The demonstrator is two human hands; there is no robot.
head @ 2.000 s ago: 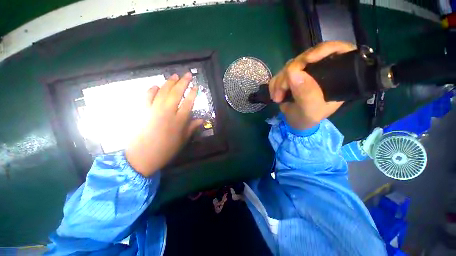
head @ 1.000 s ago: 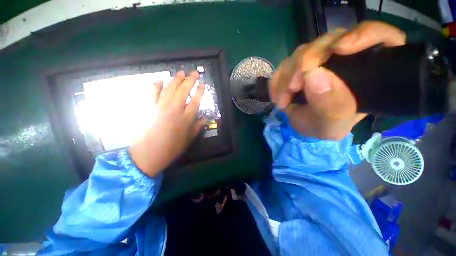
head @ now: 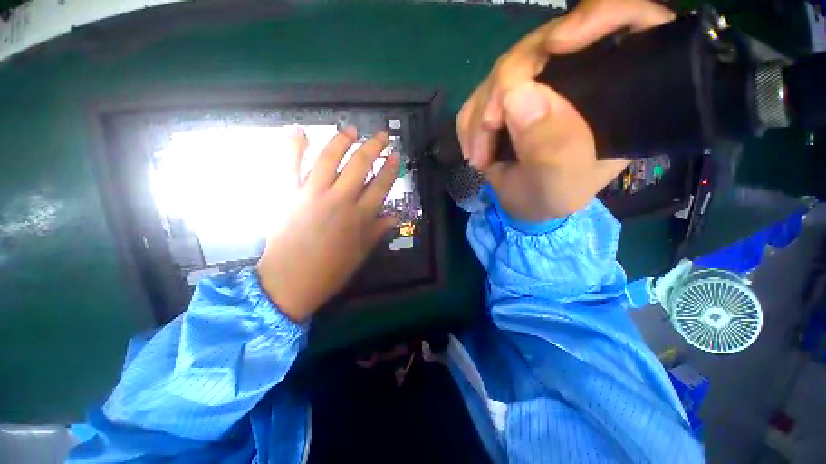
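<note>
A flat device (head: 226,208), its plate glaring white, lies in a black fixture tray (head: 122,213). Green and yellow spots show on its right end. My left hand (head: 335,213) lies flat on the device with fingers spread, holding nothing. My right hand (head: 534,136) grips a thick black electric screwdriver (head: 634,91). The screwdriver's narrow front end points left at the device's right end; whether the tip touches is too blurred to tell. The round speckled screw dish (head: 466,184) is mostly hidden behind my right hand and the screwdriver.
Another black tray with a circuit board (head: 648,174) lies right of my right hand, beside a slim black stick with a red light (head: 704,186). A round pale fan (head: 715,313) is clipped at the right. Blue bins (head: 690,390) stand below.
The screwdriver in my right hand has moved left from the screw dish to the device's right end. My left hand stays on the device. The other tray's circuit board has come into view.
</note>
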